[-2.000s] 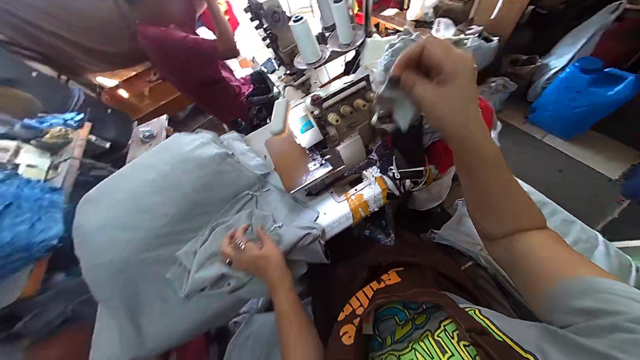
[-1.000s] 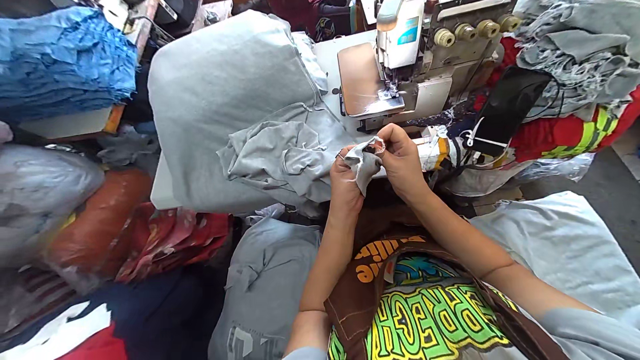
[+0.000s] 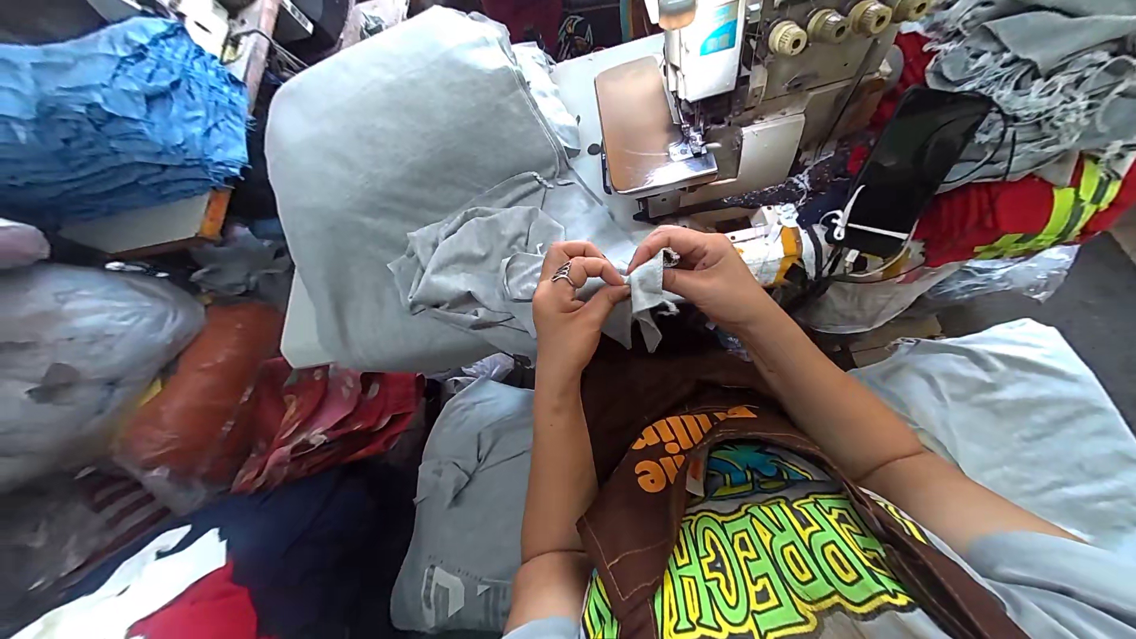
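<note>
A small grey fabric piece (image 3: 649,288) with frayed edges is pinched between my two hands in front of my apron. My left hand (image 3: 577,293), with a ring on a finger, grips its left side between thumb and fingers. On its right side, the thumb and fingers of my right hand (image 3: 701,271) hold it. Crumpled grey fabric (image 3: 479,257) lies just left of my hands, on a larger grey cloth (image 3: 399,133) spread over the table. An industrial sewing machine (image 3: 706,62) stands beyond my hands, its metal plate (image 3: 635,124) near the needle area.
At right, a black phone (image 3: 919,164) with a white cord is beside red fabric (image 3: 976,213) and frayed grey cloth (image 3: 1047,80). Blue fabric (image 3: 115,115) is stacked at left above plastic-wrapped bundles (image 3: 98,355). More grey cloth (image 3: 1003,408) lies near my right arm.
Two seconds ago my right hand was raised beside the machine and my left lay on the grey cloth; both then came together at the small piece. The view has also shifted.
</note>
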